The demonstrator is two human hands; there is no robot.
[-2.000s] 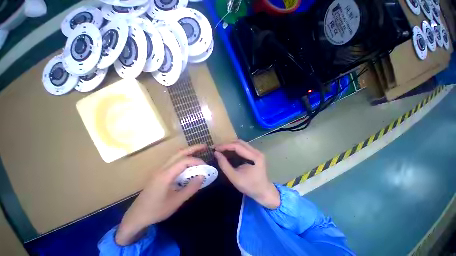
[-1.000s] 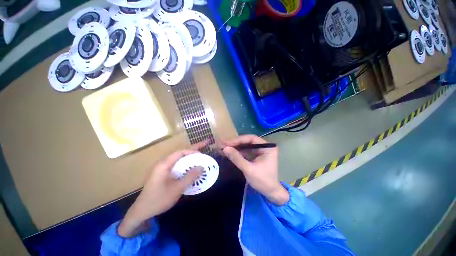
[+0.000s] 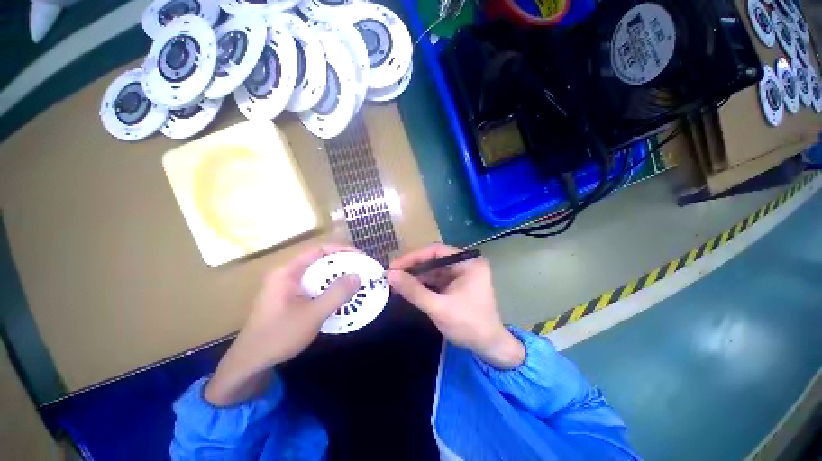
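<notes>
My left hand (image 3: pixel 293 304) holds a white speaker plate (image 3: pixel 351 315), its slotted face up, with the thumb on its middle. My right hand (image 3: pixel 451 297) holds black tweezers (image 3: pixel 446 261) like a pen, the tip at the plate's right edge. Whether a patch is at the tip is too small to tell. The patch sheet (image 3: pixel 365 194), with rows of small dark rectangles, lies just behind both hands on the cardboard board (image 3: pixel 81 261). Its near end is hidden by the hands.
A cream tray (image 3: pixel 239 194) stands left of the sheet. A pile of speaker plates (image 3: pixel 180 61) lies behind it. A blue bin (image 3: pixel 500 203) holds a black fan (image 3: pixel 644 45), cables and a red-yellow tape roll (image 3: pixel 532 11). More plates (image 3: pixel 771 94) lie on cardboard at far right.
The plate is now held flatter and nearer the tweezers. The right hand has come from the sheet's near end to the plate's edge. The whole view has shifted slightly.
</notes>
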